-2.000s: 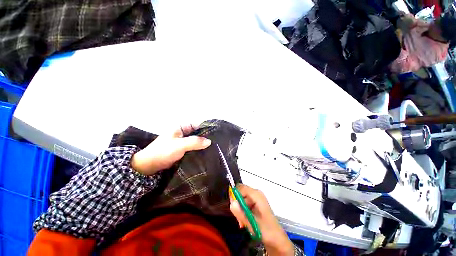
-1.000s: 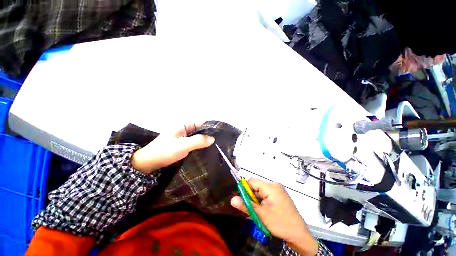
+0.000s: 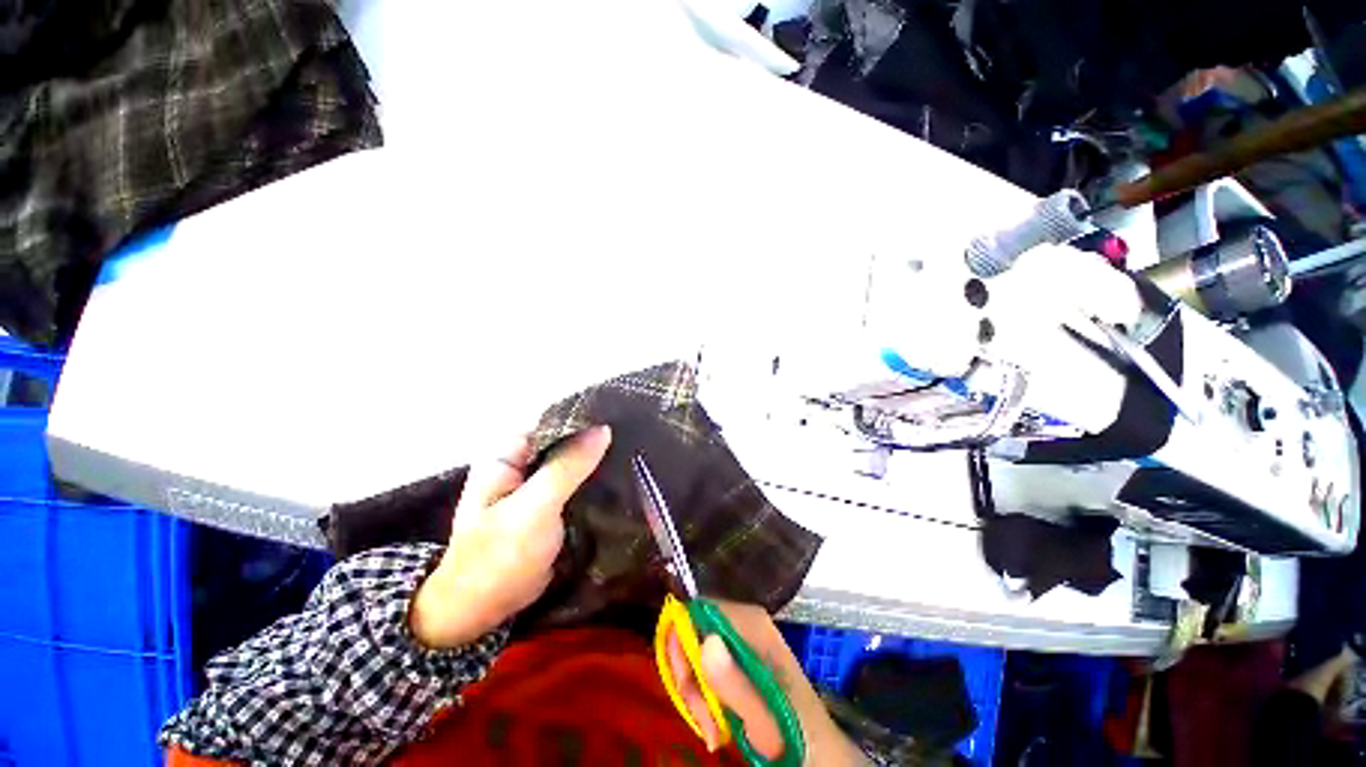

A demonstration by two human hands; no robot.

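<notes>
A dark brown plaid cut piece [image 3: 757,525] lies over the near edge of the table, in front of me. My left hand [image 3: 510,543] pinches its upper part between thumb and fingers. A plain near-black patch [image 3: 617,427] shows on the piece beside my thumb. My right hand [image 3: 749,674] holds scissors [image 3: 668,543] by the yellow and green loops. The blades point up and away, over the dark cloth, and look closed or nearly so. The fingertips under the cloth are hidden.
The white table [image 3: 495,255] has a sewing machine [image 3: 1079,360] at right, with tweezers [image 3: 1139,367] on its head. Black scraps [image 3: 1052,555] lie beside the machine. A plaid bundle [image 3: 165,135] is at far left. Blue crates [image 3: 98,584] stand below left. Dark cloth [image 3: 989,75] is heaped beyond the table.
The view has shifted. The plaid piece is turned and spread more to the right. The scissors' loops have opened apart, and my left hand has tilted more upright while still pinching the cloth.
</notes>
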